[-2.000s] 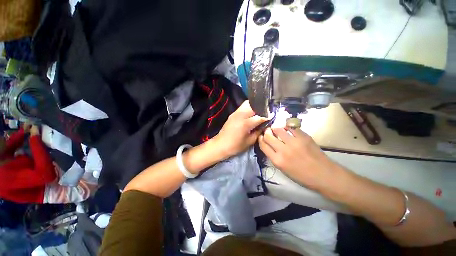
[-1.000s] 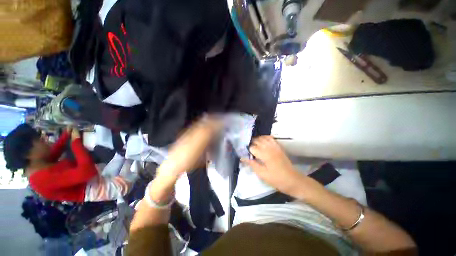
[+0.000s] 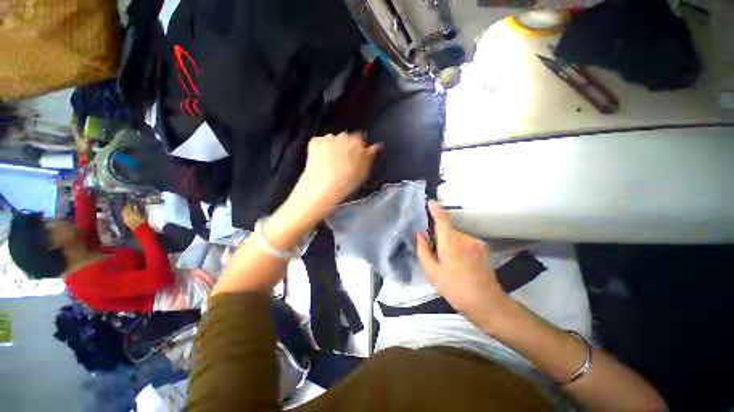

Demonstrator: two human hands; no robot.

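The black garment point(image 3: 265, 96) with red line decoration lies left of and under the needle area of the sewing machine point(image 3: 435, 60). A grey lining piece point(image 3: 382, 225) joins its near edge and hangs toward my lap. My left hand point(image 3: 342, 165) lies on the black cloth with its fingers curled; whether it grips a fold cannot be told. My right hand point(image 3: 455, 257) pinches the right edge of the cloth, beside the grey piece, between thumb and index finger.
Dark red thread snips point(image 3: 579, 83), a yellow ring-shaped thing point(image 3: 538, 22) and a black scrap point(image 3: 632, 44) lie on the machine bed point(image 3: 499, 105). A white cloth with a black strip point(image 3: 519, 272) covers my lap. A person in red point(image 3: 121, 278) sits at the left.
The view has shifted since the earliest frame. Both hands have come away from the needle toward me, and the black cloth now lies flatter. The grey piece is spread out below my left hand.
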